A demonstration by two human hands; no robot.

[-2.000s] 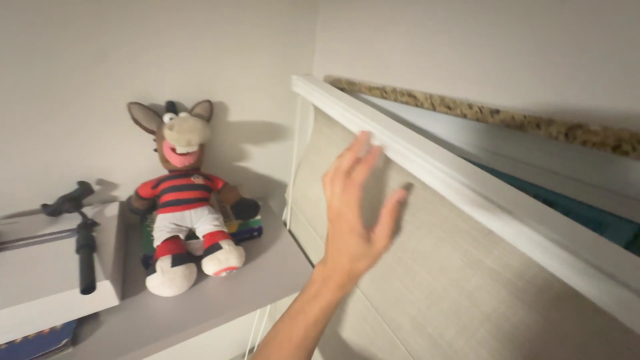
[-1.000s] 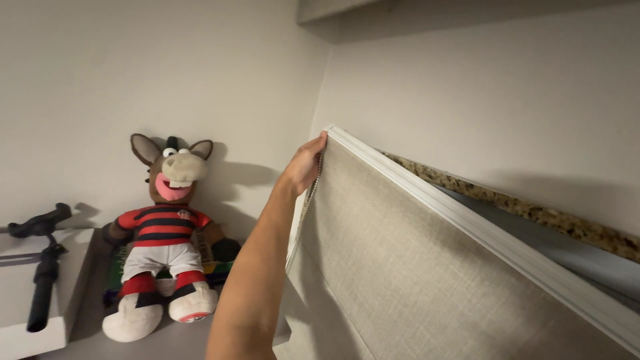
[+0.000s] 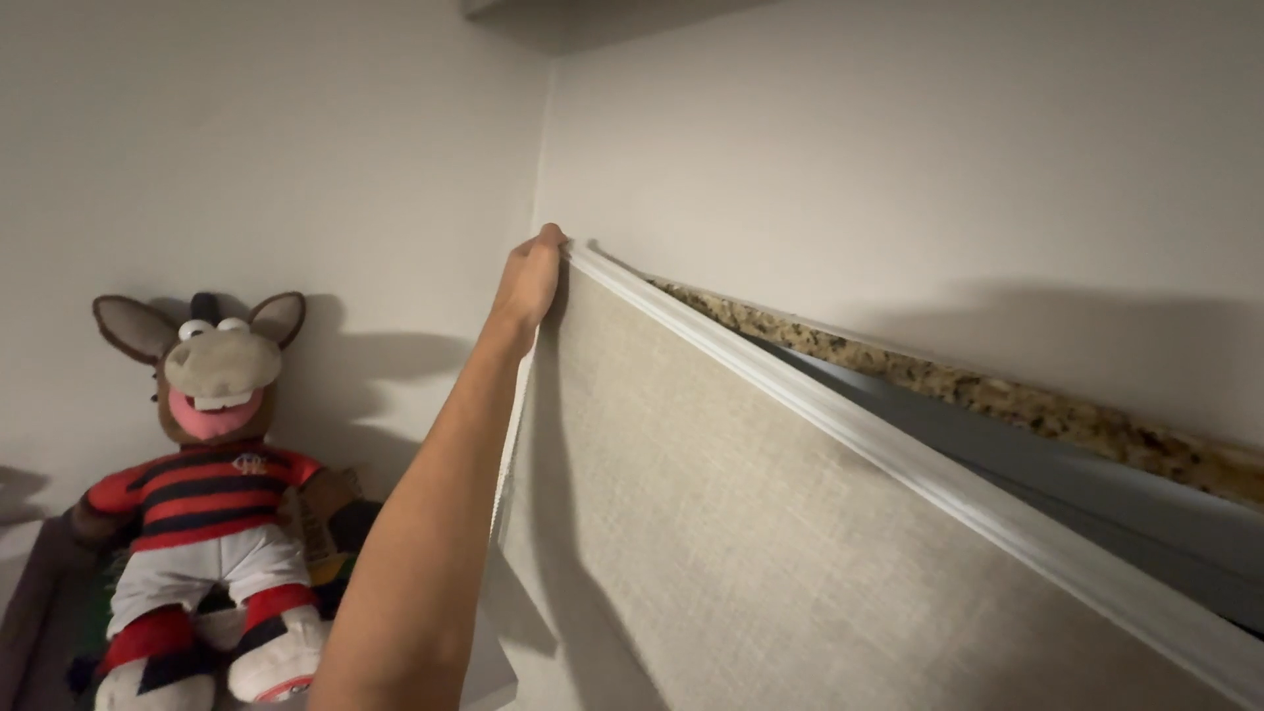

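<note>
My left hand [image 3: 538, 272] reaches up from the bottom of the view. Its fingers are closed around the upper left end of the white rail [image 3: 839, 405] of a beige fabric roller blind [image 3: 770, 513]. The rail slants down to the right, and the fabric hangs below it. A white bead chain [image 3: 511, 444] runs down the blind's left edge, beside my forearm. My fingertips behind the rail end are partly hidden. My right hand is out of view.
A plush donkey toy [image 3: 212, 484] in a red and black striped shirt sits against the wall at left. Behind the rail runs a speckled granite edge [image 3: 948, 385], with a dark gap between them. A ledge [image 3: 513, 25] juts out at the top.
My left hand was open in front of the blind two seconds ago; it has moved up to the rail's left end and closed on it. The view has tilted upward.
</note>
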